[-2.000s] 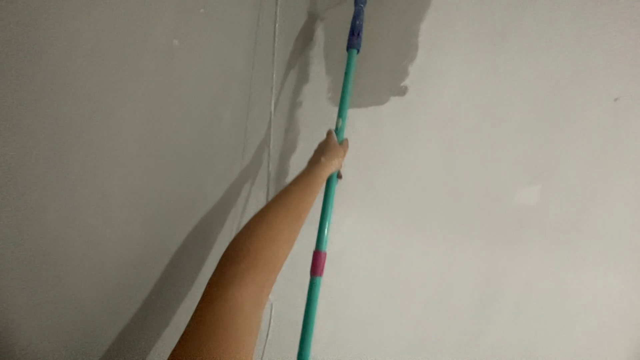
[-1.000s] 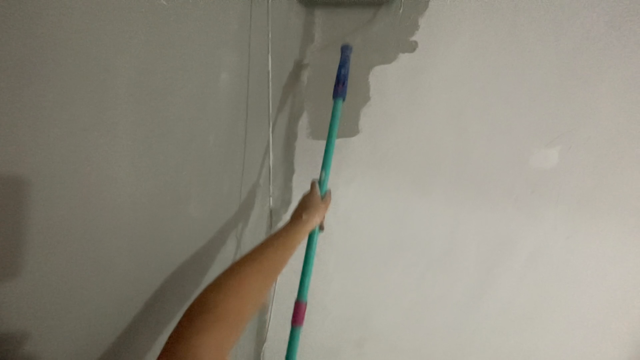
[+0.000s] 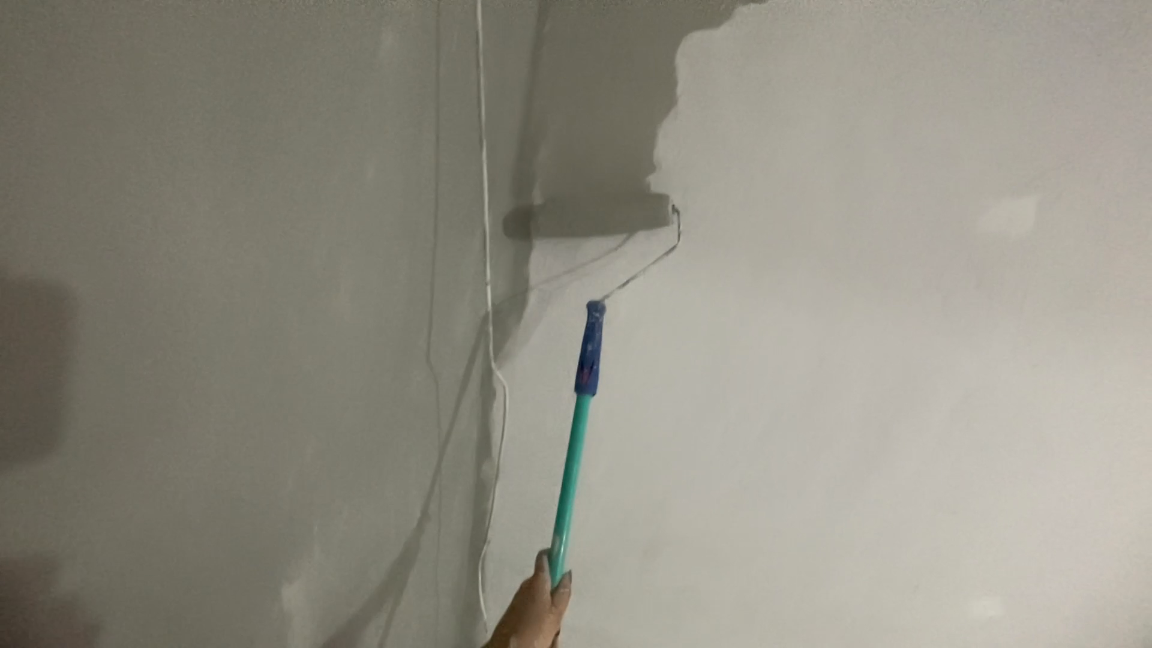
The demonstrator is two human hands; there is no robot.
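My left hand (image 3: 535, 605) comes in at the bottom edge, closed around the teal extension pole (image 3: 570, 481) of a paint roller. The pole rises from it, leaning slightly right, into a blue plastic handle (image 3: 589, 349). From that handle a bent wire frame (image 3: 643, 270) leads to the roller cover (image 3: 603, 216), which lies roughly level against the wall. Darker, wet-looking grey paint (image 3: 607, 99) extends above the roller, with an uneven right edge. My right hand is out of view, and the lower pole is cut off by the frame.
A thin white cable (image 3: 487, 261) hangs beside the wall corner, left of the roller, and bends lower down. The grey left wall (image 3: 225, 270) carries shadows of the pole and cable. Paler wall (image 3: 855, 360) spreads to the right, with a few light patches.
My left hand and the pole have moved down in view. The roller cover, only partly visible at the top edge one second ago, now shows whole and lower. The dark painted area reaches lower beside the corner.
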